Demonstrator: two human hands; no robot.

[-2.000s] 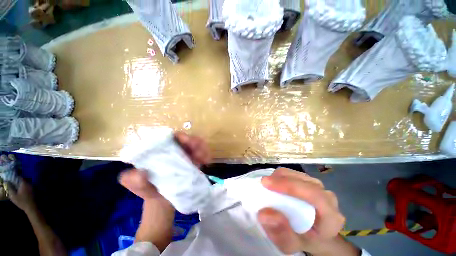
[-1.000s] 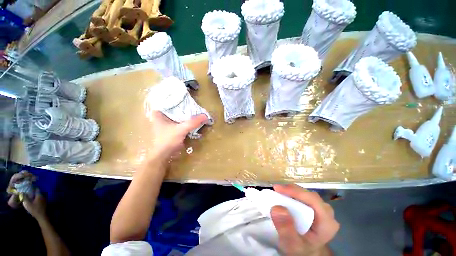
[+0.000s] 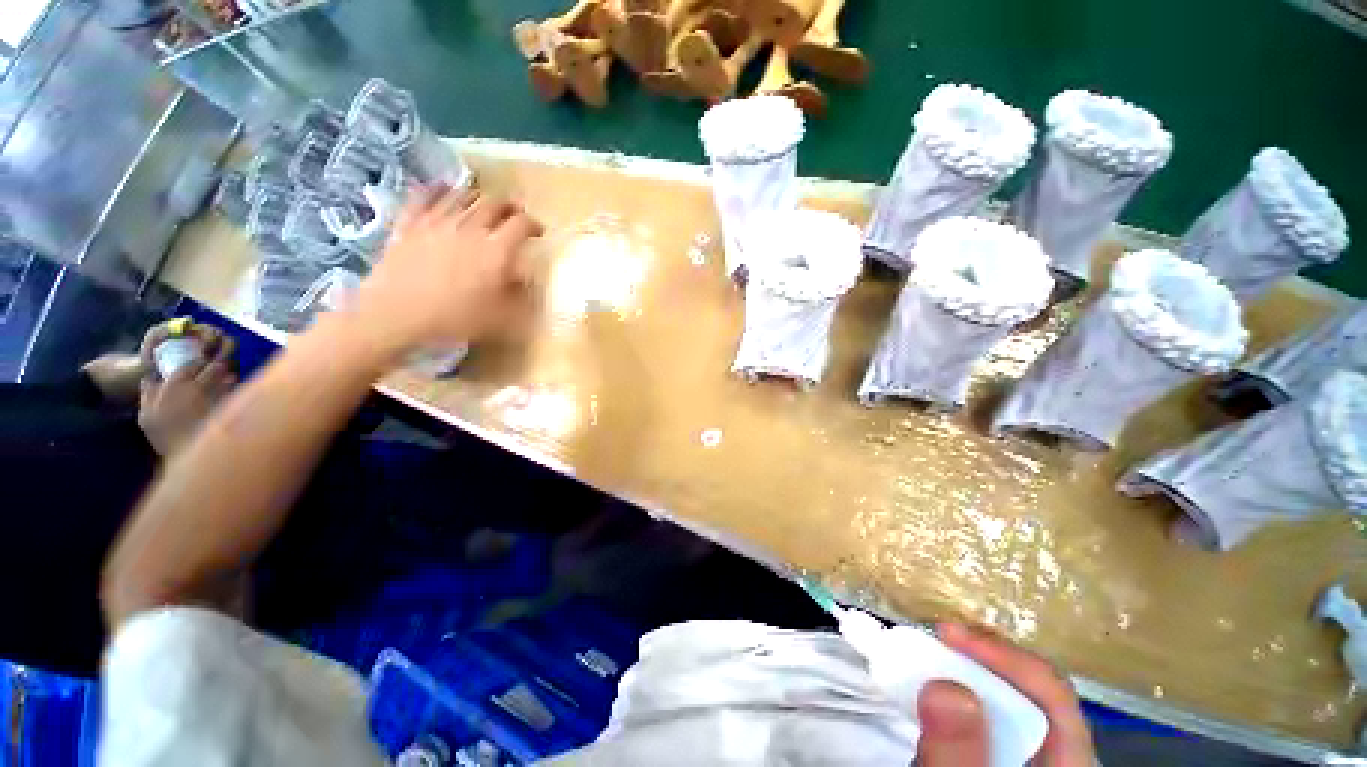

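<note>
My right hand (image 3: 997, 704), cut off by the bottom edge, holds a white glue bottle (image 3: 960, 682) with its thin teal nozzle pointing up and left at the table's front edge. My left hand (image 3: 450, 270) is slightly blurred and reaches over the stack of grey garment tubes (image 3: 323, 188) at the left. Its fingers are over the right side of the stack; whether they grip a tube cannot be told. Several pale tubes with knobbly white cuffs (image 3: 802, 255) stand cuff-up in rows from the middle to the right.
A brown-tan pile of leg-like parts (image 3: 690, 45) lies on the green surface (image 3: 1049, 45). Another person's hands (image 3: 180, 375) hold something small at the left. Blue crates (image 3: 480, 689) are below the tan board (image 3: 660, 375). A white piece is at the right edge.
My left hand has let go of a cuffed tube, now standing with the others, and moved left to the grey stack. The view has turned left. My right hand still holds the bottle.
</note>
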